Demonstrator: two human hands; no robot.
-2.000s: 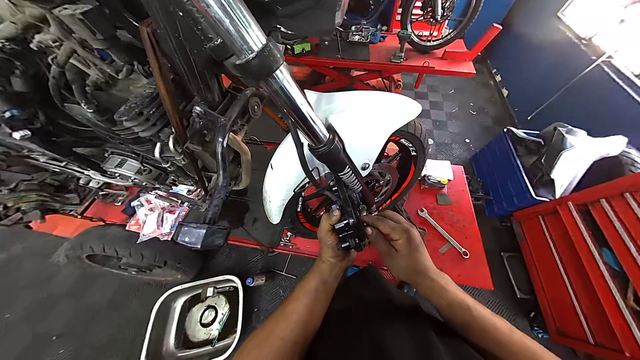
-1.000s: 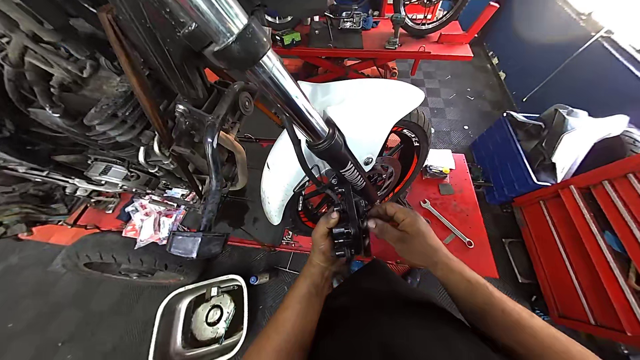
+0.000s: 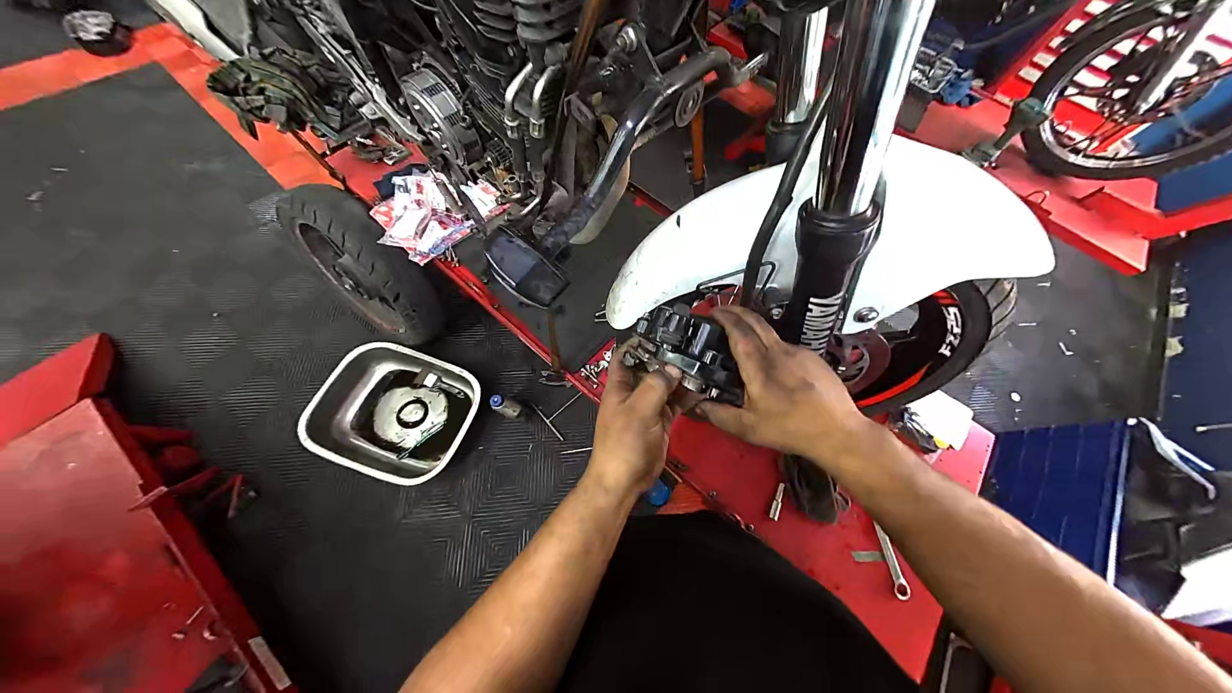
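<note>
A black brake caliper (image 3: 685,348) is held between both hands, just left of the lower fork leg. My left hand (image 3: 635,409) grips its lower left side, with fingertips on a small metal part there. My right hand (image 3: 784,390) clasps its right side, thumb and fingers around the body. Beside them stands the motorcycle's front fork leg (image 3: 830,260), with a black hose running down to the caliper. Behind it are the white front fender (image 3: 948,217) and the front wheel (image 3: 962,332) with its brake disc. The caliper's far side is hidden by the fingers.
On the floor at left lie a metal basin (image 3: 313,433) holding a round part in dark liquid, a loose tyre (image 3: 361,274) and a blue-capped container (image 3: 505,406). The red lift platform (image 3: 857,616) carries a combination wrench (image 3: 893,566), a socket (image 3: 777,502) and a dark cloth (image 3: 811,489).
The view has swung left, bringing the red stand at lower left into sight. Both hands still hold the caliper, which has moved from in front of the fork leg to its left.
</note>
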